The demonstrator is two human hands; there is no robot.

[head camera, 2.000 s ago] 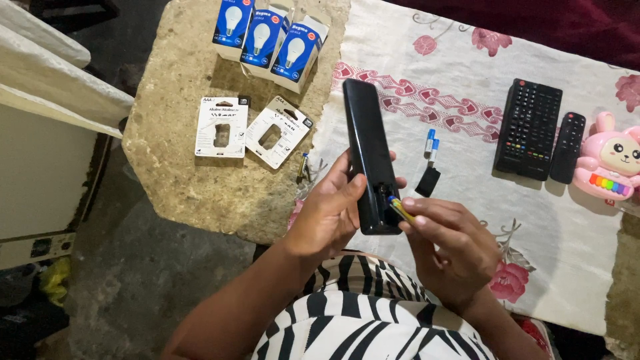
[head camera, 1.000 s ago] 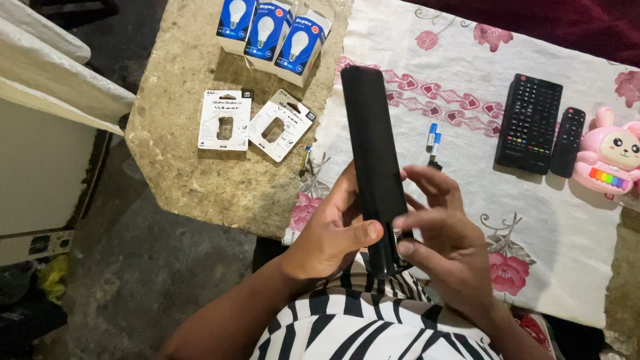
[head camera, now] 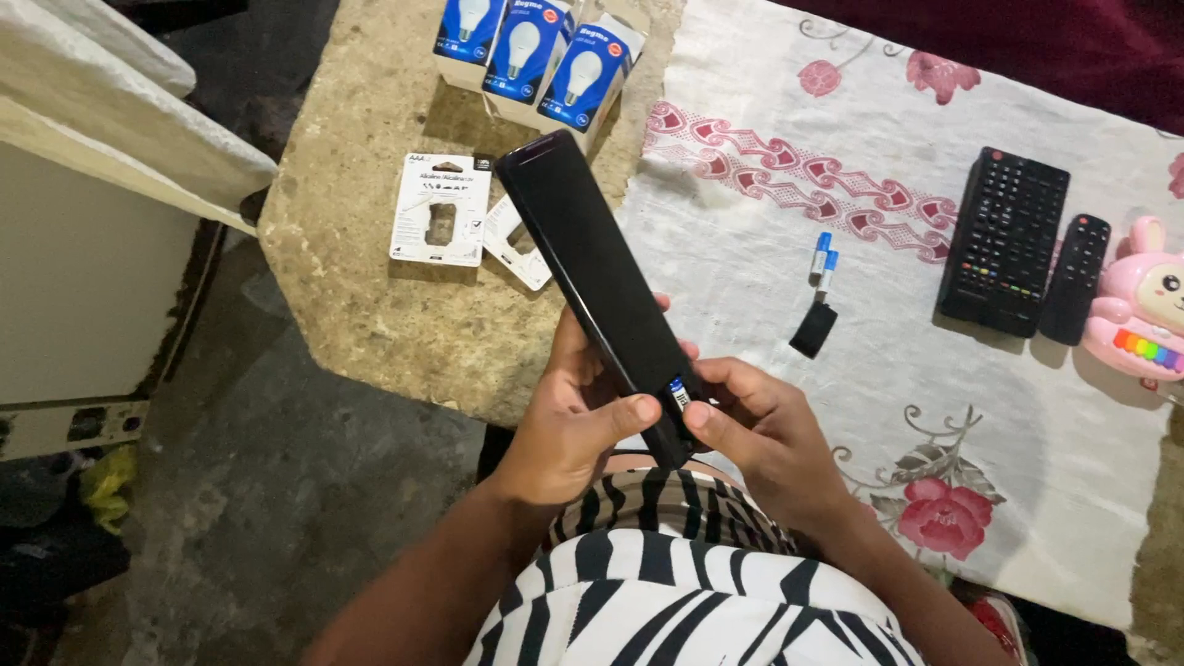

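Observation:
A black remote control (head camera: 592,268) is held back side up and tilted, its lower end toward my body. My left hand (head camera: 583,416) grips its lower part, thumb on the back. At the open battery compartment, my right hand (head camera: 763,421) has its thumb and fingers on a battery (head camera: 680,394) seated there; whether a second one lies beside it is hidden. On the cloth to the right lie two blue-and-white batteries (head camera: 820,259) and a small black battery cover (head camera: 814,330), close together.
Opened battery packaging cards (head camera: 442,250) and blue light bulb boxes (head camera: 583,79) are on the stone tabletop. On the floral cloth (head camera: 740,277) at right are a large black remote (head camera: 1008,240), a smaller remote (head camera: 1075,277) and a pink rabbit toy piano (head camera: 1124,314).
The battery my right fingers held above the remote two seconds ago is no longer between them in the air; the fingers now press at the compartment. The remote's tilt has changed.

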